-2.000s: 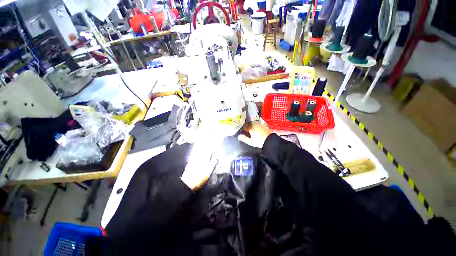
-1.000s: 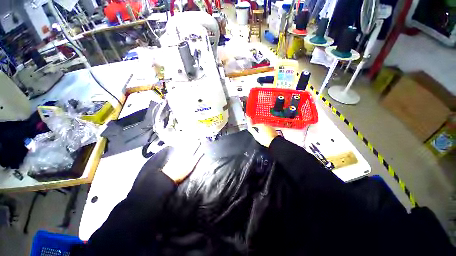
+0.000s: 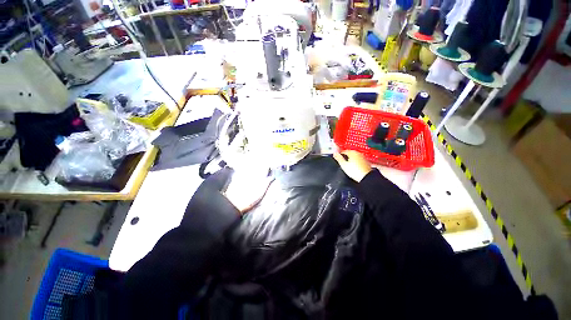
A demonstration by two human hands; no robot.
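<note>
A dark garment with a shiny, wrinkled lining lies from the machine head down over the table's front edge. A small dark-blue label shows on its right part. The white sewing machine head stands over the garment's far edge. My left hand lies on the garment's left side just below the head, overexposed, its fingertips hard to see. My right hand holds the garment's far right edge, beside the red basket. The needle area is hidden by glare.
A red basket with several dark thread cones stands at the right. Thin tools and a tan piece lie near the right corner. Dark cloth pieces lie left of the machine, plastic bags on the left table. A blue crate is on the floor.
The garment's shiny side now covers the area under my hands; the label has shifted right. My right hand, hardly visible at first, now shows at the far edge. The view has also shifted.
</note>
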